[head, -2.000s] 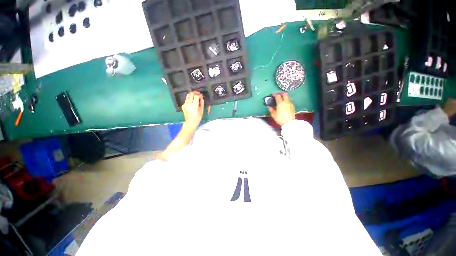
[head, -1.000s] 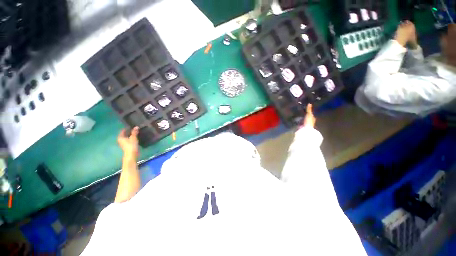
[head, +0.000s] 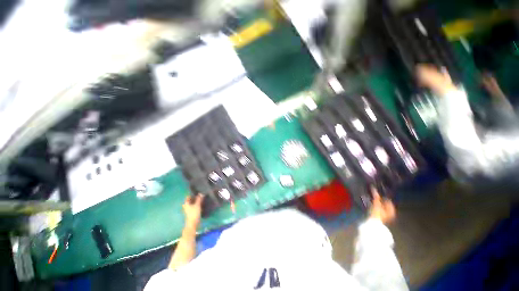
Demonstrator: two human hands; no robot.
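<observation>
The picture is blurred. A black parts tray (head: pixel 200 136) lies on the green bench, with small silvery parts in its nearer pockets. My left hand (head: pixel 193 208) is at its near left corner, fingers touching it; the grip is unclear. A second black tray (head: pixel 364 149) with whitish parts lies to the right and overhangs the bench edge. My right hand (head: pixel 383 208) holds its near edge, partly hidden. A small part (head: pixel 286 180) lies on the mat between the trays, near the speckled round dish (head: pixel 294 154).
Dark small parts (head: pixel 108 168) lie on white paper at left. A black object (head: pixel 102 241) and an orange stick (head: pixel 53 254) lie farther left. A red bin (head: pixel 329 199) is below the bench edge. Another person's hand (head: pixel 435 78) is by a further tray (head: pixel 424 34) at right.
My right hand has let go of the small dark part and moved right to the right tray's near edge. My left hand has moved to the left tray's corner. The view has turned.
</observation>
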